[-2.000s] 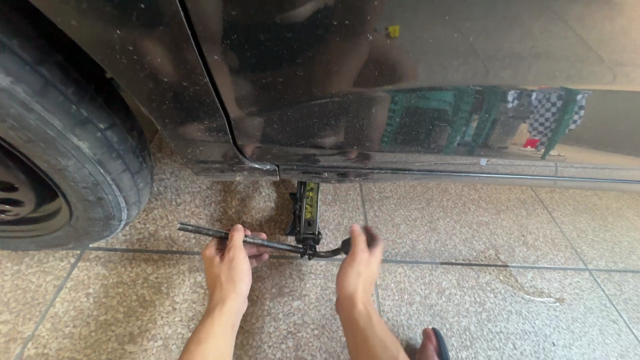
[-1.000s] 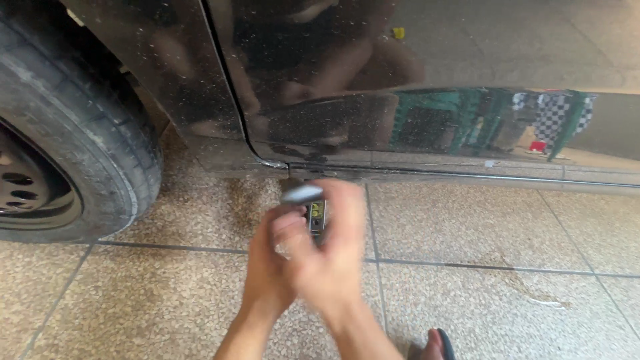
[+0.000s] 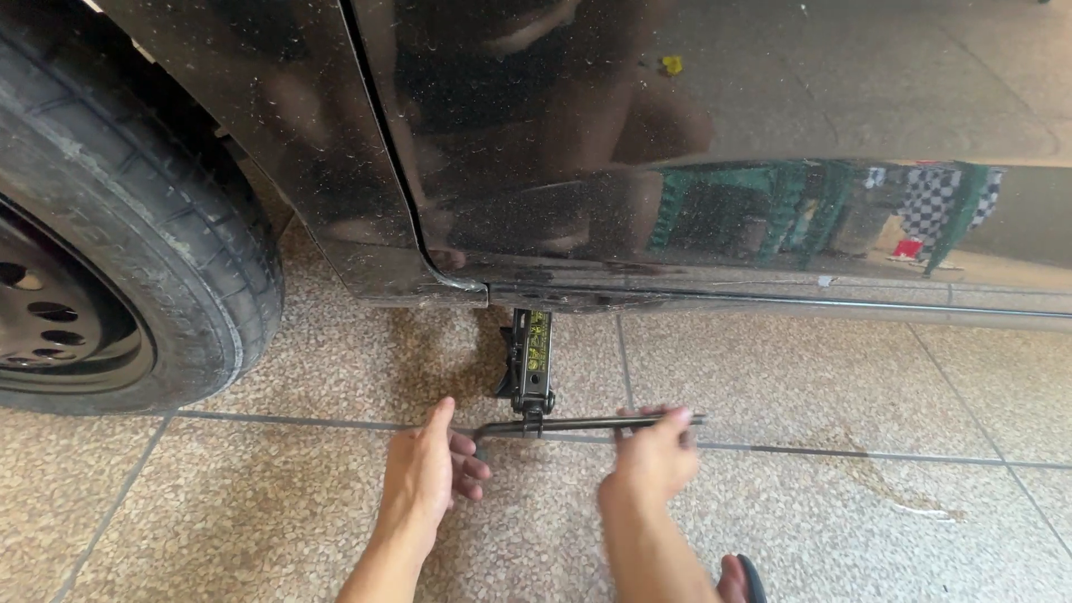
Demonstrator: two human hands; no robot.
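Observation:
A black scissor jack (image 3: 534,360) with yellow markings stands under the sill of a dark car (image 3: 536,167). Through the joint at its near end runs a metal crank bar (image 3: 578,425), lying roughly level, its bent end to the left and its straight end to the right. My right hand (image 3: 657,452) has its fingers closed around the bar close to the straight end. Beside the bent end is my left hand (image 3: 435,469), thumb up and fingers apart, holding nothing; whether it touches the bar is unclear.
A car tyre (image 3: 167,193) on a dark steel wheel stands at the left. Speckled floor tiles (image 3: 796,385) with dark joints lie below the car. A foot in a dark sandal (image 3: 741,578) shows at the bottom edge, right of my right arm.
The bar's straight end pointed left two seconds ago and now points right. My hands were together over the jack one second ago and are now apart, the right one on the bar.

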